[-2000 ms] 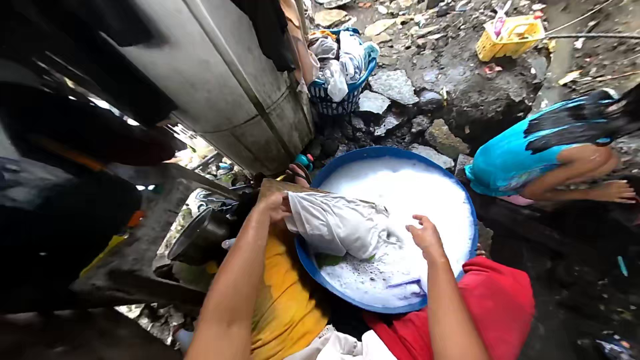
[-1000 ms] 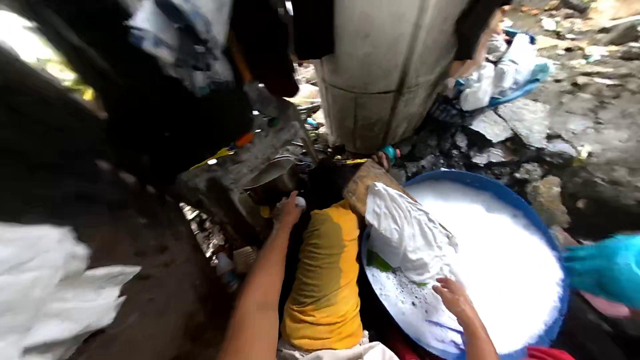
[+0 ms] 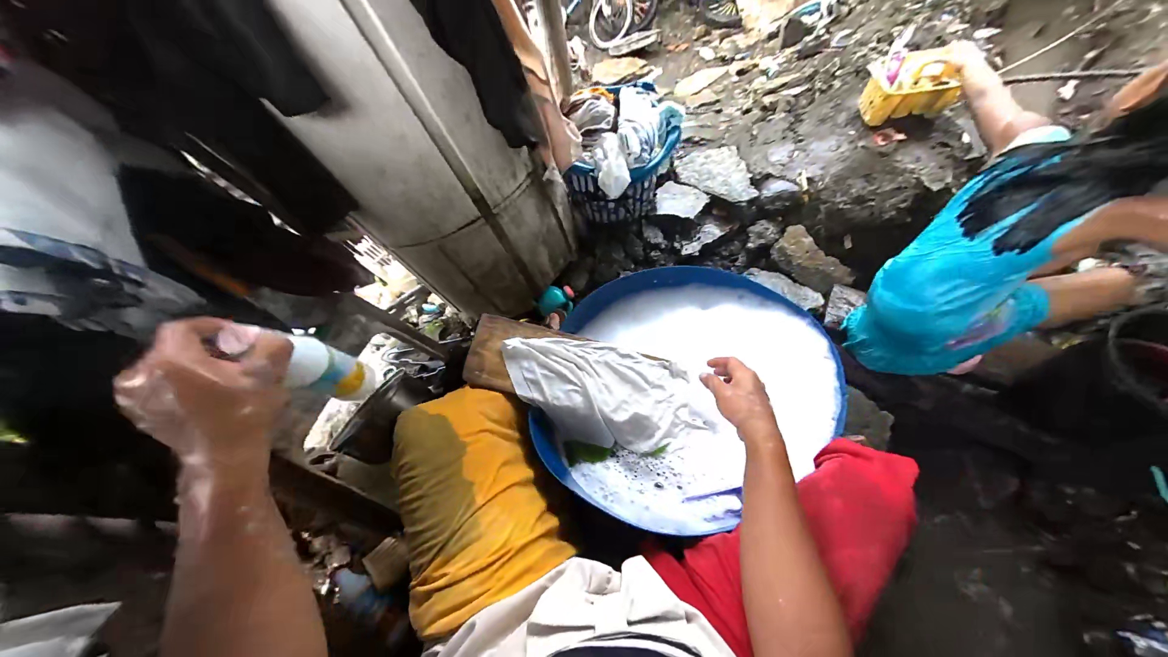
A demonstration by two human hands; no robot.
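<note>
At the left, raised, my left hand (image 3: pixel 205 379) is closed around a small white plastic bottle (image 3: pixel 324 367) with a blue and yellow pattern, held nearly sideways. My right hand (image 3: pixel 737 391) hovers over the suds with bent fingers, beside a wet white cloth (image 3: pixel 607 388), and holds nothing. That cloth lies over a wooden board (image 3: pixel 491 354) that leans into a round blue basin (image 3: pixel 698 274) of white foam. Something green shows under the cloth's lower edge. A pale purple item (image 3: pixel 716 506) lies partly in the foam near the basin's front edge.
Past the basin stands a blue laundry basket (image 3: pixel 616 196) heaped with clothes, among broken stones. A person in a turquoise shirt (image 3: pixel 949 265) crouches at the right, one hand at a yellow plastic basket (image 3: pixel 908 96). A dark pot (image 3: pixel 388 411) sits left of my knee, near a large grey cylindrical surface (image 3: pixel 456 173).
My left hand was at the cloth, then low by the dark pot; now it is raised at the left with the bottle. The person at the right has stretched a hand to the yellow basket.
</note>
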